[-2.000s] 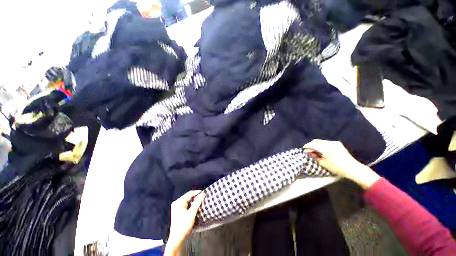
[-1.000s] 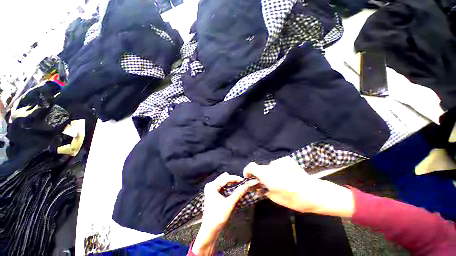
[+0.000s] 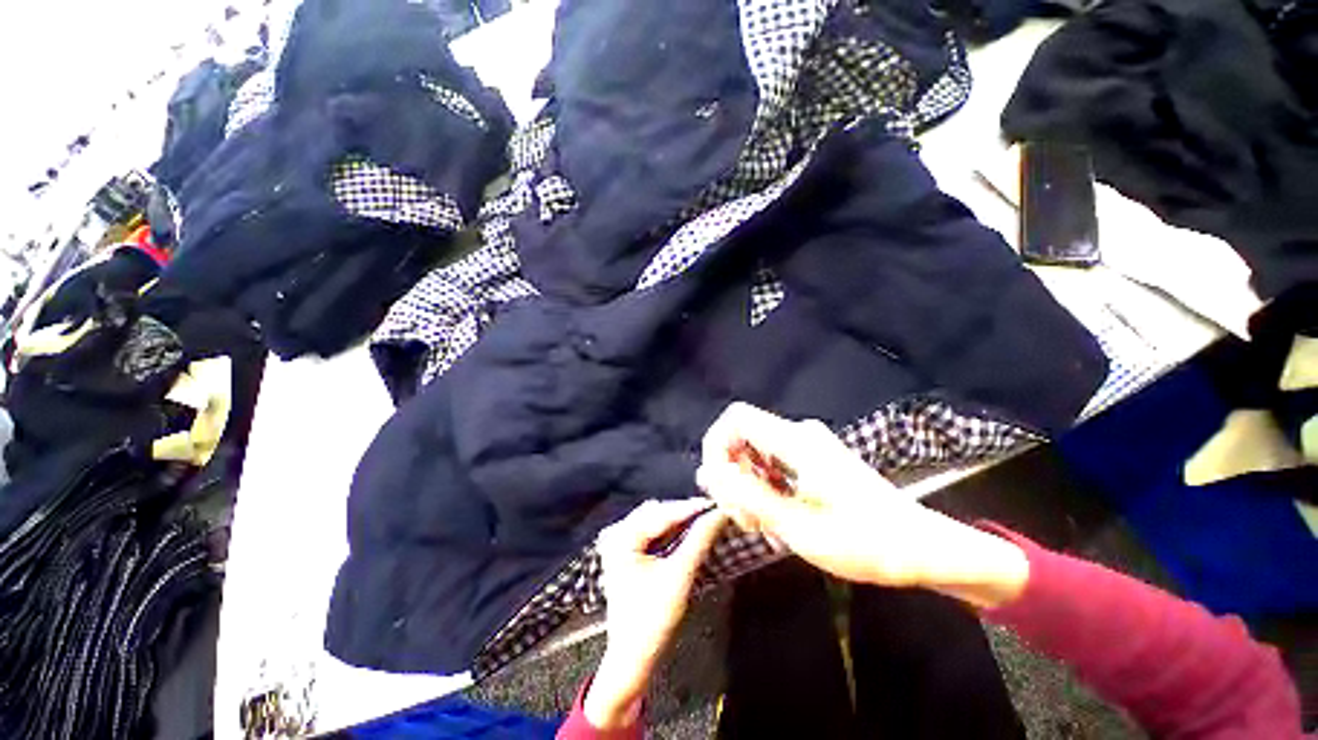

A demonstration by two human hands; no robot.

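A navy padded jacket (image 3: pixel 578 419) lies spread on the white tabletop, its checked lining (image 3: pixel 940 434) showing along the near edge. My left hand (image 3: pixel 651 578) pinches the hem edge (image 3: pixel 687 532) at the table's near edge. My right hand (image 3: pixel 810 499) is just above and right of it, fingers curled around a small reddish-dark thing that I cannot make out clearly. Any needle or thread is too small to see.
More navy and check jackets (image 3: pixel 347 174) lie at the left. A smartphone (image 3: pixel 1058 203) lies on white cloth (image 3: pixel 1178 268) at the right, by dark garments (image 3: pixel 1171 116). Striped dark garments (image 3: pixel 109 607) are far left. Blue crates (image 3: pixel 1156 463) are below right.
The check lining strip, earlier held turned up between both hands, now lies lower along the edge. My hands came together at its middle; my right hand has since lifted slightly.
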